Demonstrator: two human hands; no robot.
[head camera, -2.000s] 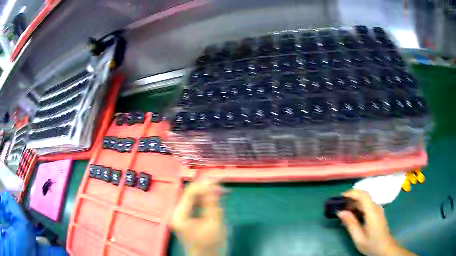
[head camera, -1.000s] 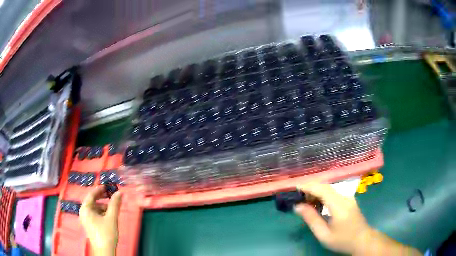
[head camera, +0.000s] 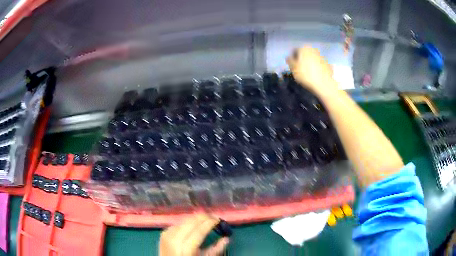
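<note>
My left hand (head camera: 192, 236) is at the bottom centre, in front of the stack, with a black housing (head camera: 222, 228) between thumb and fingers. My right hand (head camera: 311, 67) reaches over the back right corner of the clear blister tray stack (head camera: 175, 197). A small dark patch shows at its fingertips; blur hides whether it is a held part. Rows of black housings (head camera: 232, 161) fill the top tray. The red turnover tray (head camera: 70, 237) at left holds short rows of housings (head camera: 37, 213).
A white cloth (head camera: 300, 227) and yellow-orange pieces (head camera: 340, 214) lie before the stack's right corner. Another tray stack (head camera: 12, 145) stands far left, near a pink sheet (head camera: 3, 220). A parts tray (head camera: 440, 145) and yellow-brown frame (head camera: 420, 104) are far right. A metal panel (head camera: 200, 50) stands behind.
My right hand has moved from the front edge to the stack's back right corner. My left hand has moved from the turnover tray to the bottom centre with a housing. The view has shifted.
</note>
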